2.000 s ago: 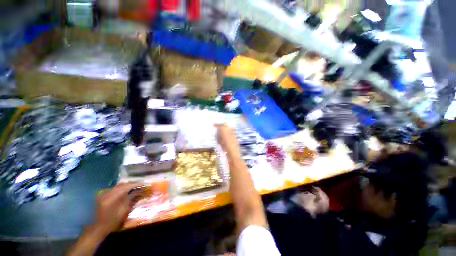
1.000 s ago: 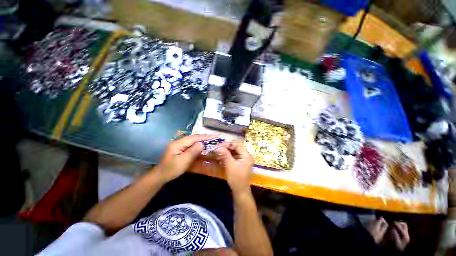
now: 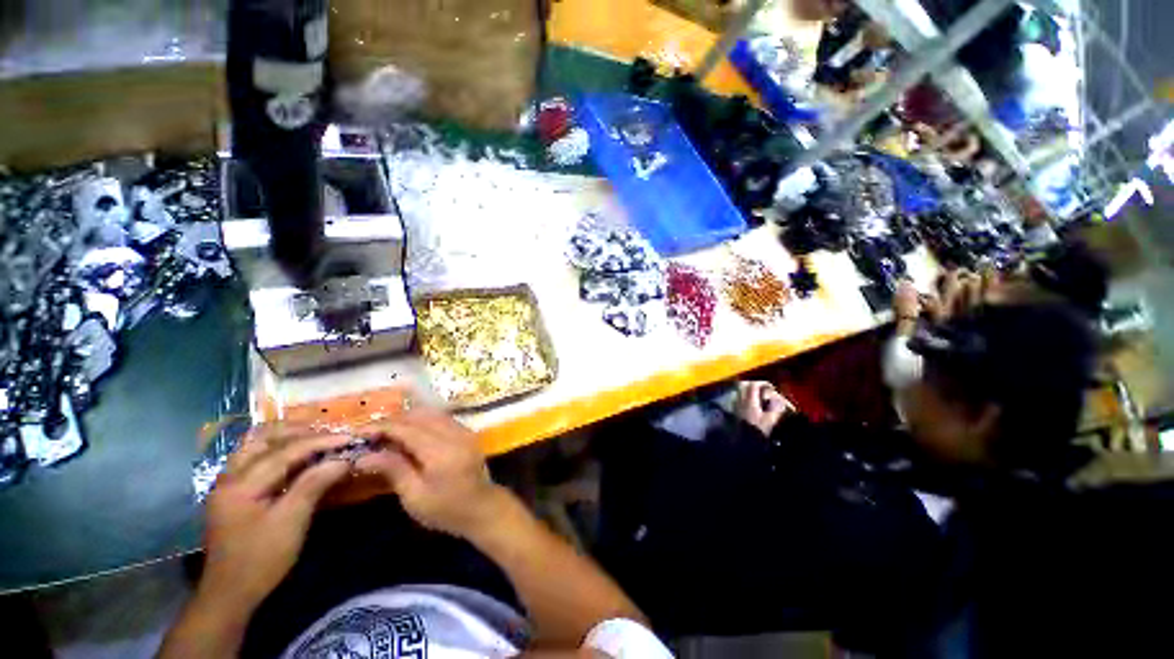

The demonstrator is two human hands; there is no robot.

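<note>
My left hand (image 3: 264, 496) and my right hand (image 3: 431, 470) meet at the bench's front edge. Both hold a small dark-and-silver workpiece (image 3: 345, 449) between their fingertips; the fingers cover most of it. An orange pad (image 3: 341, 407) lies just beyond my fingers. Behind it stands the grey-white screw feeder (image 3: 332, 348) with open compartments. The thick black electric screwdriver (image 3: 277, 142) hangs over the feeder, untouched. A shallow tray of gold-coloured small parts (image 3: 483, 345) is to the right of the feeder.
Silver plates (image 3: 97, 283) lie heaped on the green top at left. Black-and-silver parts (image 3: 618, 273), red parts (image 3: 690, 304) and copper-orange parts (image 3: 754, 291) lie right of the tray. A blue bin (image 3: 670, 180) is behind them. Another person (image 3: 991, 412) sits at right; cardboard boxes (image 3: 438, 64) stand behind.
The view has swung right, so the bench things sit further left. Both hands remain together on the small workpiece, now in front of the orange pad. Earlier my right arm reached across the bench.
</note>
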